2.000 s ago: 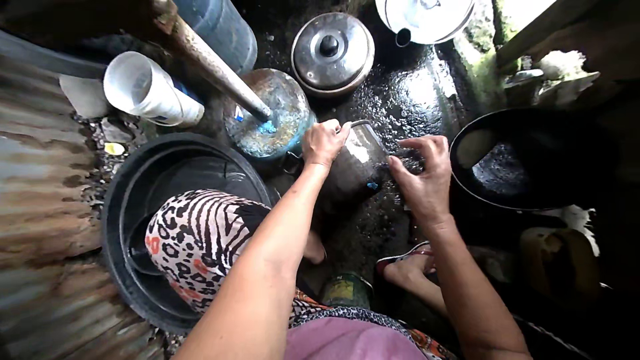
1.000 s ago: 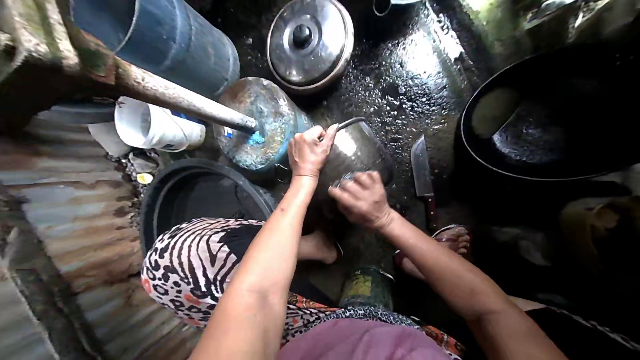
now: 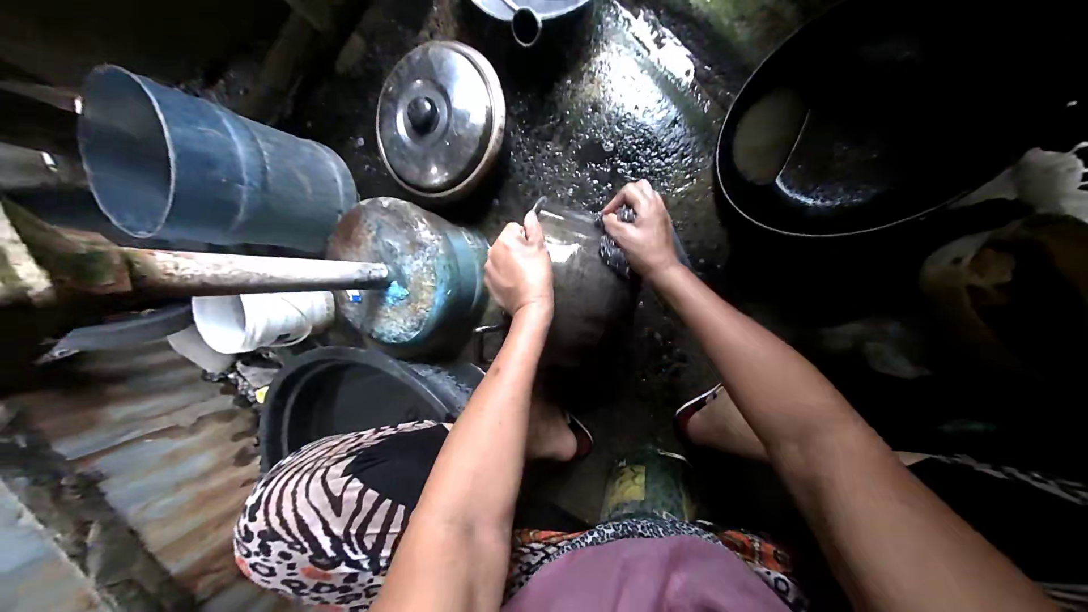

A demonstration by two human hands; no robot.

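Observation:
A soot-darkened metal pot (image 3: 578, 293) lies tilted on the wet floor between my feet. My left hand (image 3: 520, 265) grips its rim at the left, thumb on top. My right hand (image 3: 639, 225) presses a dark, shiny scouring pad (image 3: 614, 253) against the upper right of the pot's side. Part of the pad is hidden under my fingers. Beyond the pot, to the left, lies a round metal lid (image 3: 440, 119) with a black knob.
At the left are a rusty blue gas cylinder (image 3: 412, 276), a blue plastic container (image 3: 246, 166), a white bucket (image 3: 255, 321) and a black basin (image 3: 297, 387). A large dark wok (image 3: 816, 223) stands at the right. Another pan (image 3: 544, 7) is at the top.
My right hand has moved from lower on the pot up to its upper right side. The knife seen beside the pot one second ago is not visible now. The view has shifted.

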